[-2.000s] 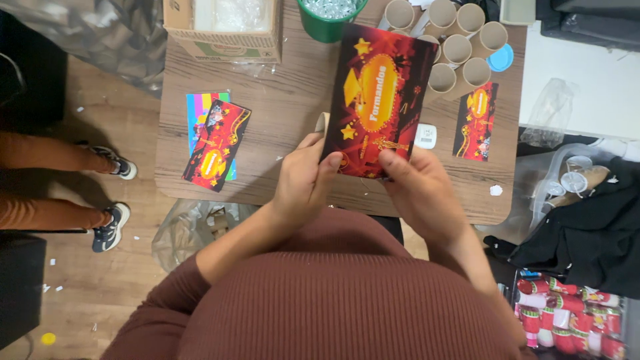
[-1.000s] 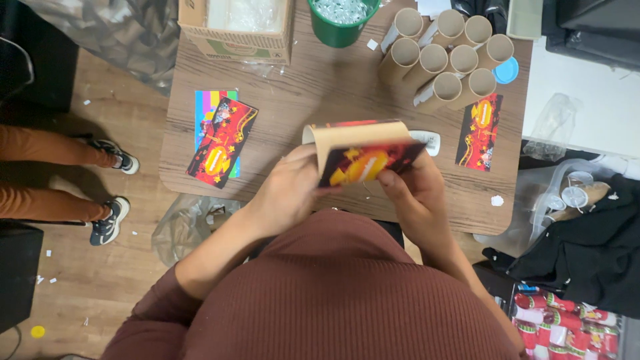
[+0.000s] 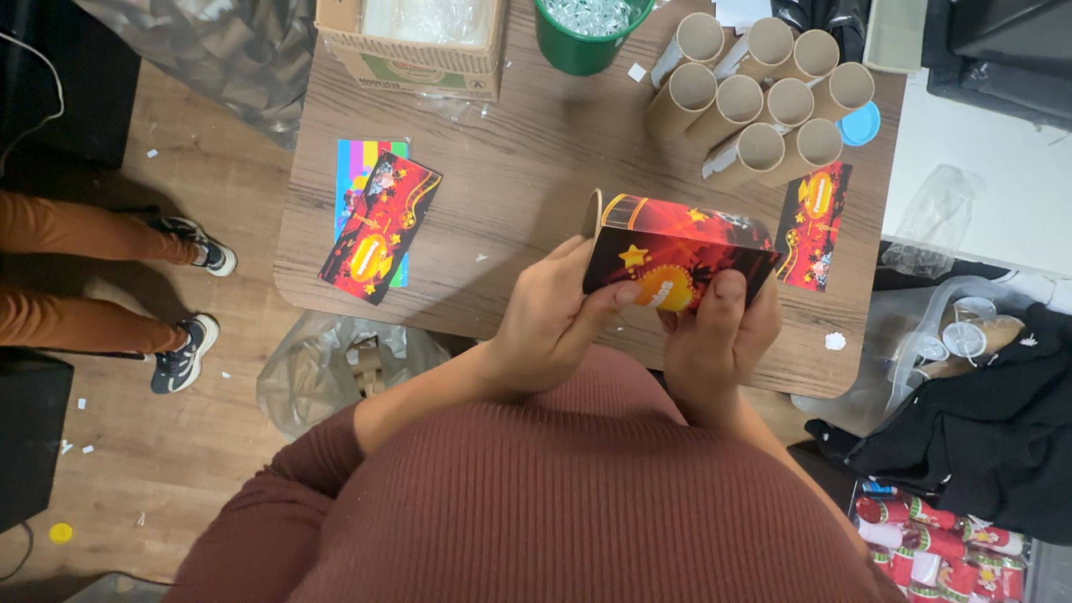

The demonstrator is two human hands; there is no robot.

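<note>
Both my left hand (image 3: 557,314) and my right hand (image 3: 724,335) grip a cardboard tube with a red and black printed sheet (image 3: 682,247) bent around it, above the table's near edge. The tube's bare rim (image 3: 595,209) shows at the left end. My thumbs press on the sheet's printed face. Farther left, a similar printed sheet (image 3: 381,226) lies across a multicoloured sheet (image 3: 347,163). Another red and black sheet (image 3: 814,226) lies to the right, near several upright cardboard tubes (image 3: 758,149).
A cardboard box (image 3: 410,67) and a green bucket (image 3: 578,46) of clear pieces stand at the back. A blue lid (image 3: 859,124) is by the tubes. Below the table's left side is a plastic bag (image 3: 310,373). A person's legs (image 3: 92,318) show at left, a clear bin (image 3: 917,310) at right.
The sheet was held flat and upright between my hands two seconds ago; now it is curved around the tube. The other sheets and the standing tubes have not moved.
</note>
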